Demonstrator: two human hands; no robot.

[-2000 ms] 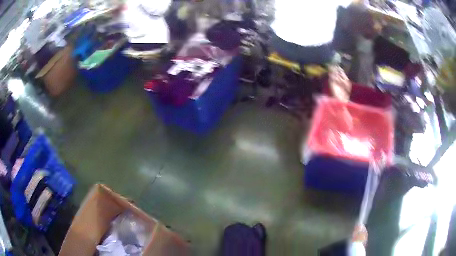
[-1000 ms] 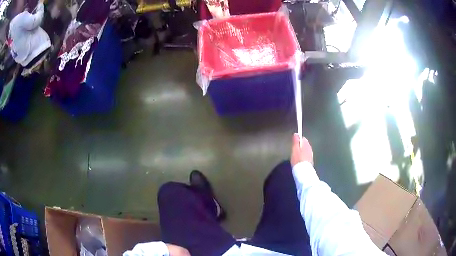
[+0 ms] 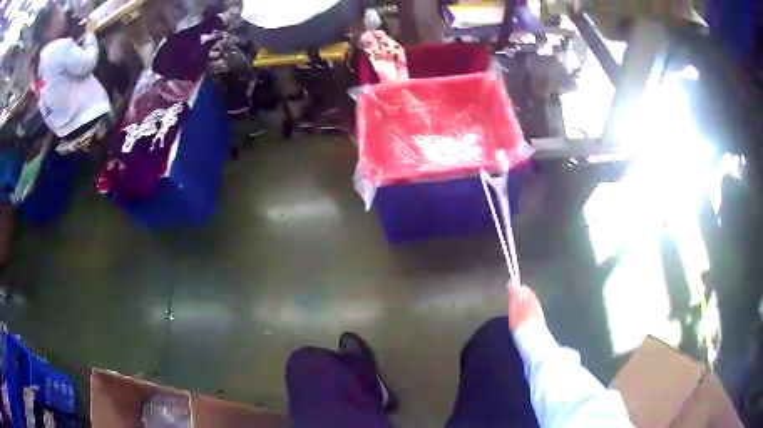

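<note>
My right hand (image 3: 524, 306) is right of centre, in a light sleeve, closed on the end of a white plastic hanger (image 3: 504, 224). The hanger points away from me and is seen nearly edge-on as two thin white strips. Its far end overlaps the near right corner of a red basket (image 3: 439, 125) lined with clear film; I cannot tell whether they touch. The red basket sits on a dark blue bin (image 3: 448, 207). My left hand is not in view.
A blue bin (image 3: 194, 180) heaped with maroon cloth (image 3: 144, 167) stands at the left. Open cartons are at the lower left (image 3: 226, 413) and lower right (image 3: 661, 380). A blue crate (image 3: 38, 384) is at the left edge. Seated people are at the back. Sunlight glares at the right.
The view has swung right since the first frame, then tipped up slightly. The hanger now shows two strips rather than one. My left sleeve and hand have gone from the bottom edge.
</note>
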